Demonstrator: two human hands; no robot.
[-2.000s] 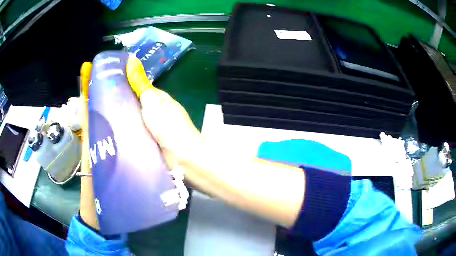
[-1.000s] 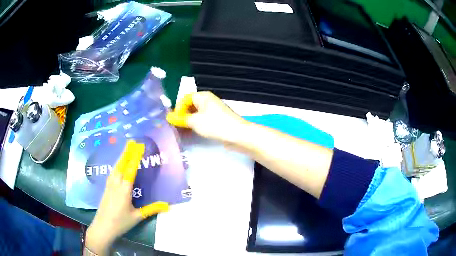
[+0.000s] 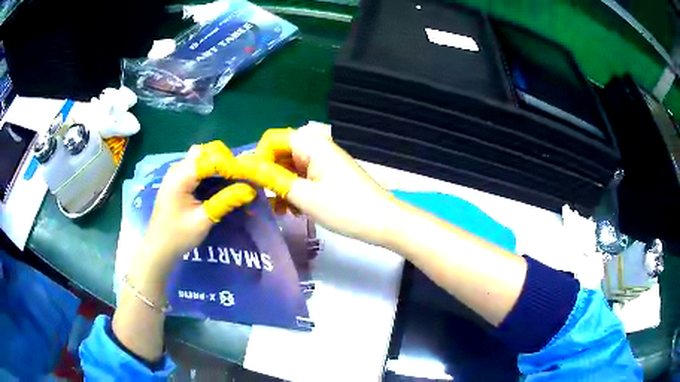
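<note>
A fanned stack of purple-blue printed protective films (image 3: 224,280) lies on the bench left of centre, with "SMART" and "X-PRIME" lettering upside down. My left hand (image 3: 195,195), in yellow finger cots, is at the stack's far edge, with its fingertips on the top film. My right hand (image 3: 302,168), also in yellow finger cots, meets it there, its fingers pinched at the film's edge. The fingers hide what is between them. A tablet (image 3: 440,336) with a glossy black screen lies partly under my right forearm on the white pad (image 3: 350,287).
Stacked black foam trays (image 3: 462,142) stand behind at the right. A blue scraper (image 3: 462,220) lies before them. A clear bag with printed films (image 3: 216,60) lies at the back left. Dispenser bottles (image 3: 78,164) stand left; more (image 3: 634,261) stand right. A person's blue clothing (image 3: 37,321) shows lower left.
The film stack was held up in my hands, then lowered onto the bench. Since then my left hand has moved up to the stack's far edge, and my hands have come together there.
</note>
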